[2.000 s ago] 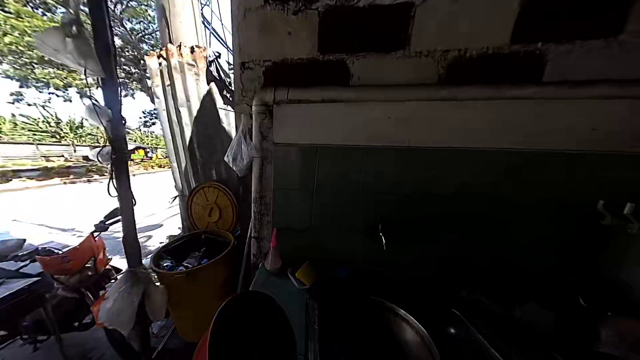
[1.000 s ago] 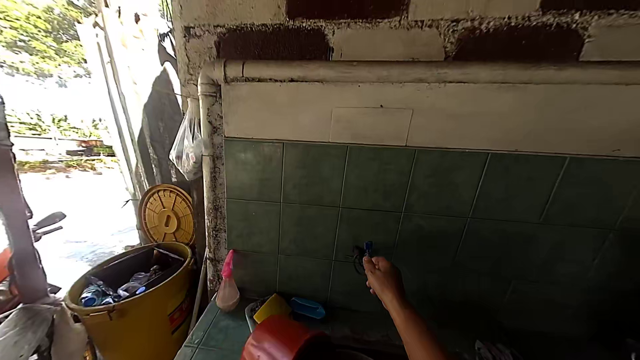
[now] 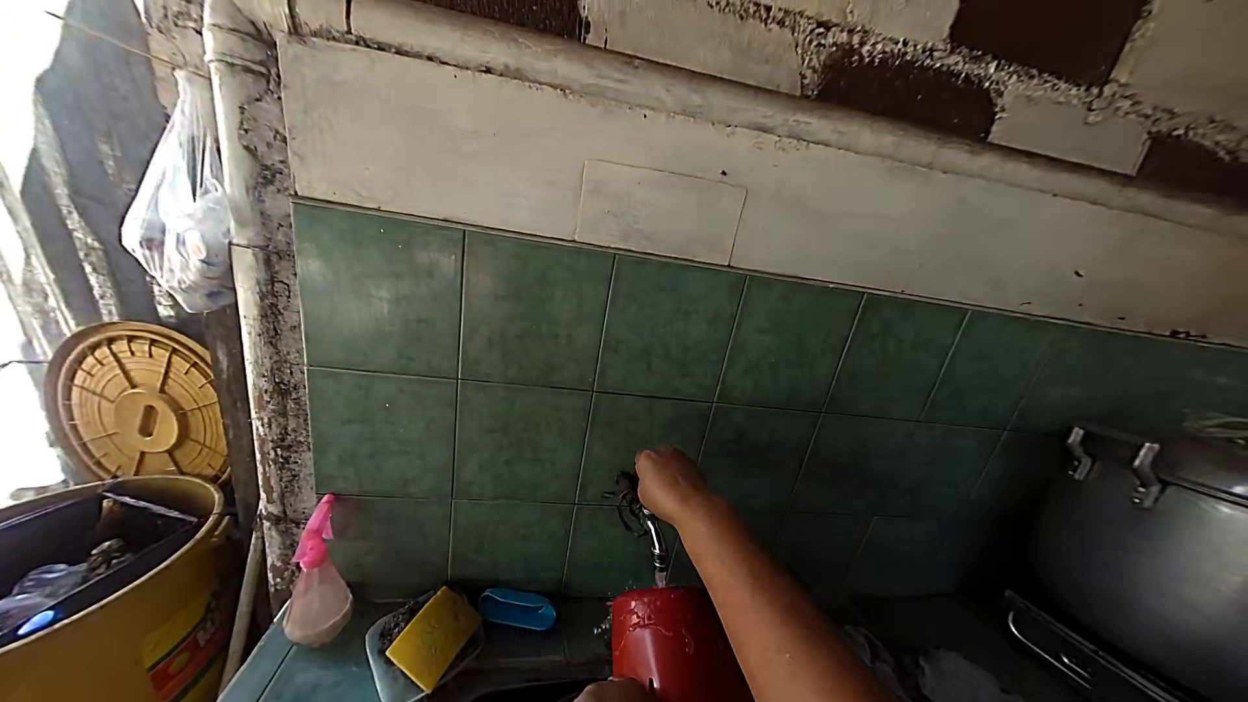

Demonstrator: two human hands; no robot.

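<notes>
My right hand is closed over the top of a metal faucet on the green tiled wall. Water runs from the spout onto a red plastic container right below it, and some splashes at its left edge. At the bottom edge of the view, my left hand shows only in part, against the lower side of the red container; its grip is mostly hidden.
A spray bottle with a pink top, a yellow sponge in a tray and a blue brush line the left counter. A yellow bin stands far left, its lid behind. A large metal pot is at right.
Water now runs from the faucet. The red container stands upright under the spout, where it was lower and tilted one second ago. My left hand has come into view. The view has moved closer.
</notes>
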